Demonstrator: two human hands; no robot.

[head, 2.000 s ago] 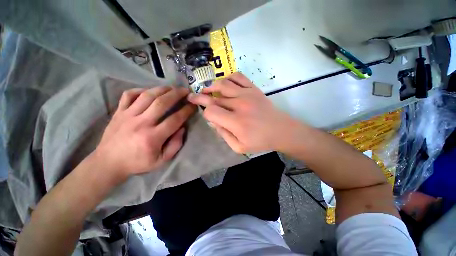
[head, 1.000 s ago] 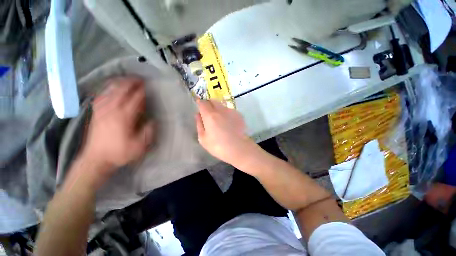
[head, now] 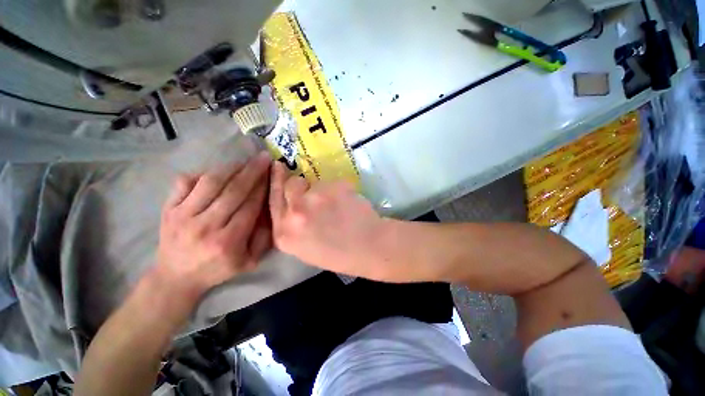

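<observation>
A grey-brown garment piece (head: pixel 116 224) drapes over the left of the machine bed and hangs past its front edge. My left hand (head: pixel 216 224) lies on the cloth, fingers stretched together toward the needle area; whether it grips is unclear. My right hand (head: pixel 317 220) is closed at the cloth's right edge, its fingertips beside my left fingertips; they appear to pinch the edge. The seam guide with its ribbed cream knob (head: pixel 251 117) stands just beyond my fingertips. The needle tip and the seam under the fingers are hidden.
The white machine head (head: pixel 178 39) is at the upper left. Yellow tape (head: pixel 309 116) with black lettering lies right of the knob. Thread snips (head: pixel 514 42), a small brown block (head: pixel 591 84) and a black bracket (head: pixel 653 54) are at the right. A yellow packet (head: pixel 580 178) lies below the table edge.
My left hand has moved right from the middle of the cloth to beside my right hand. My right hand has shifted slightly. The view has moved; the hanging white paddle shape is out of it.
</observation>
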